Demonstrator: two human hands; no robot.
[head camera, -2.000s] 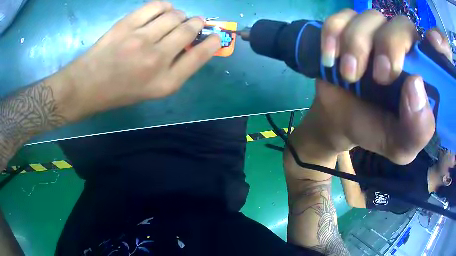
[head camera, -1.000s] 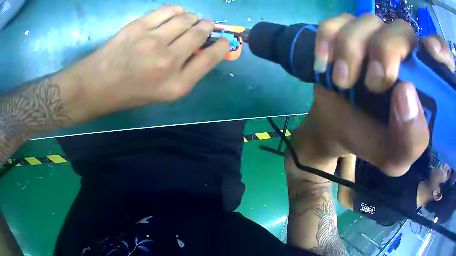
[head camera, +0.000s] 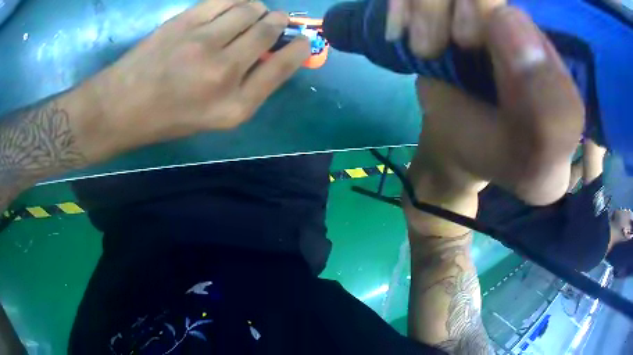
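My left hand (head camera: 187, 69) pinches a small blue-and-silver wired assembly (head camera: 314, 41) between thumb and fingers, at the orange holding fixture (head camera: 316, 59) on the bench. Most of the fixture is hidden by the fingers and the tool. My right hand (head camera: 500, 97) grips the electric screwdriver (head camera: 368, 31), with its black nose pointing left, right beside the assembly. The bit is not visible; I cannot tell if it touches a screw.
The green bench top (head camera: 333, 118) ends at a near edge below my hands. A black power cord (head camera: 458, 220) hangs from the right. A person in dark clothes (head camera: 555, 229) is at the right. Yellow-black tape (head camera: 357, 172) crosses the floor.
The screwdriver and my right hand have moved left and up, its nose now close against the assembly. The bit, seen before, is hidden. The blue bin has gone from view.
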